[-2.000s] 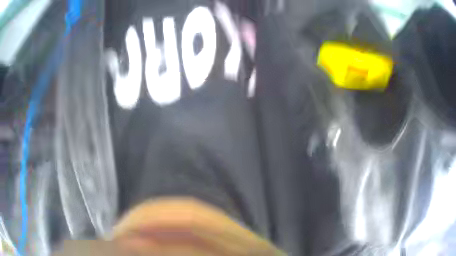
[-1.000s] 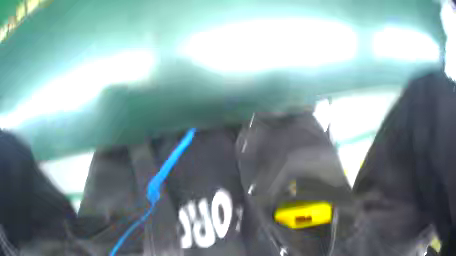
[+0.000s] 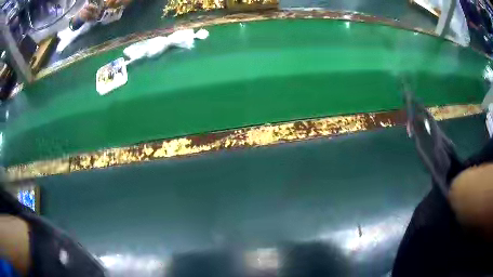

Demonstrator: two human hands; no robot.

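A white open housing (image 3: 111,76) filled with small coloured parts lies on the green belt, upper left. A crumpled whitish bagged cord (image 3: 165,44) trails from it to the right. My left hand (image 3: 14,242) is cut off at the lower left edge, with a bit of blue at the wrist. My right hand (image 3: 477,189) is blurred and cut off at the right edge. A dark strip with a pale dot (image 3: 427,130) lies by my right hand, another (image 3: 62,254) by my left. Fingers are hidden, and neither hand touches the housing.
The worn yellow and brown rail (image 3: 259,135) divides the belt (image 3: 243,70) from the dark green glossy bench (image 3: 216,211). A tray with blue pieces (image 3: 27,199) is at far left. Gold parts (image 3: 194,6) lie beyond the belt. Another person's hands (image 3: 81,16) show at upper left.
The view has swung up from the dark clothing, with its white letters and yellow patch, to the bench and belt. Both hands now show at the lower edges.
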